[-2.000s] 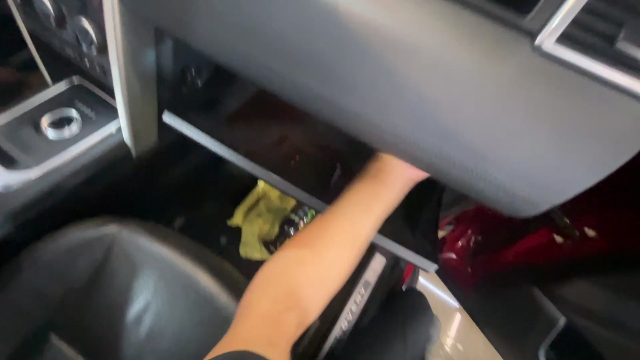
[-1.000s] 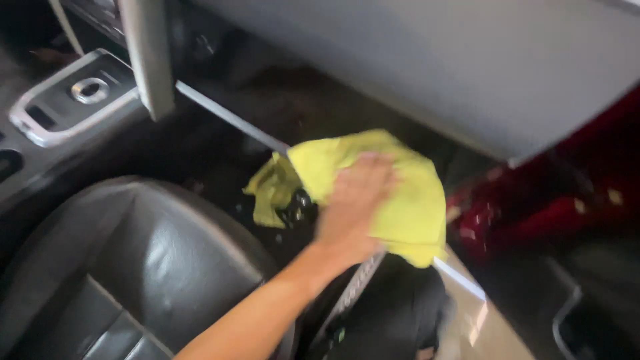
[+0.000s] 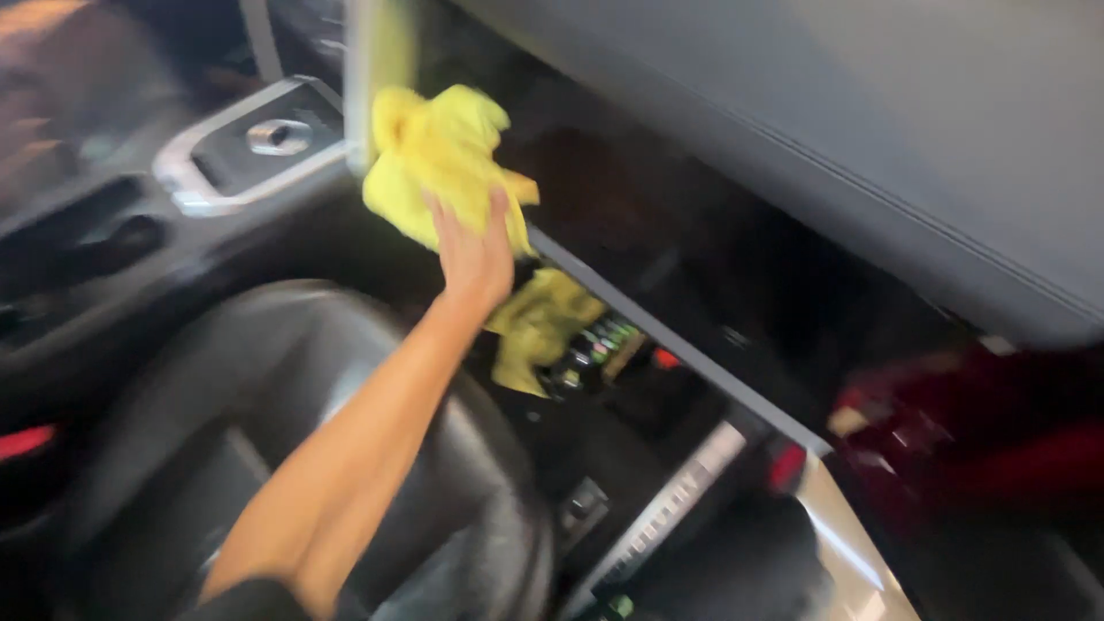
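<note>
My left hand (image 3: 474, 254) is shut on a bright yellow cloth (image 3: 440, 164). The bunched cloth lies against the pale upright trim at the side of the centre console, by the left end of the grey edge (image 3: 673, 332) of what looks like an open glove box lid. Below that edge, a duller yellow-green cloth (image 3: 543, 323) rests in the dark footwell, beside small dark items (image 3: 586, 354) too blurred to name. My right hand is out of view.
A black leather seat (image 3: 302, 362) fills the lower left, under my forearm. The centre console with a round knob (image 3: 279, 136) is at upper left. The grey dashboard (image 3: 906, 129) overhangs the right. A door sill plate (image 3: 673, 500) bearing writing runs along the lower right.
My left hand, inside the compartment and partly hidden two seconds ago, was on the spread yellow cloth over the lid edge a second ago. Hand and cloth have since moved left to the console trim.
</note>
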